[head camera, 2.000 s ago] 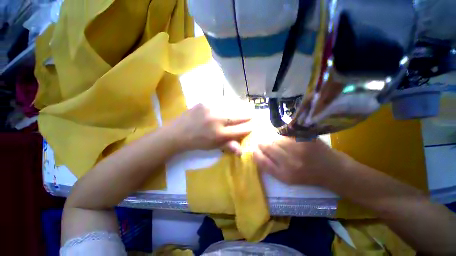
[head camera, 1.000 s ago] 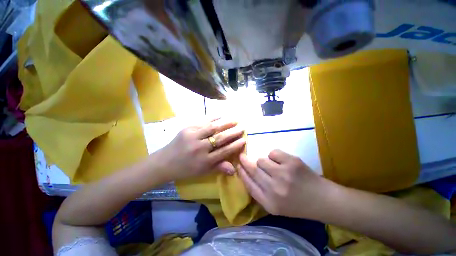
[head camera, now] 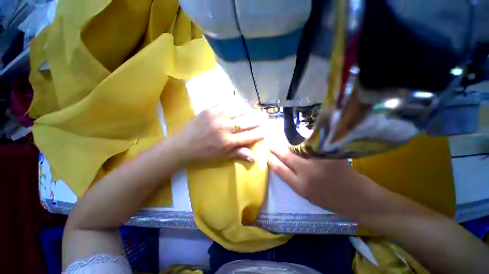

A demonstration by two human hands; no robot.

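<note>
A yellow garment piece (head camera: 222, 195) lies under both hands and runs from near the presser foot (head camera: 292, 126) over the table's front edge. My left hand (head camera: 222, 135) lies flat on it, fingers pointing right toward the foot, with a ring on one finger. My right hand (head camera: 311, 168) presses at the cloth's right edge with its fingertips, partly behind the chrome part of the machine. The white sewing machine head (head camera: 262, 53) with a blue stripe stands above. The needle and the cloth under the foot are lost in glare.
A heap of yellow pieces (head camera: 115, 107) lies at the left of the table. Flat stacked yellow panels (head camera: 415, 174) lie at the right, partly behind my forearm. A measuring strip (head camera: 321, 223) runs along the front edge. More yellow cloth (head camera: 399, 259) hangs low at the right.
Since one second ago the view has shifted, and both hands now appear closer to the presser foot. The cloth below my left hand is spread wider and hangs in a curve over the edge.
</note>
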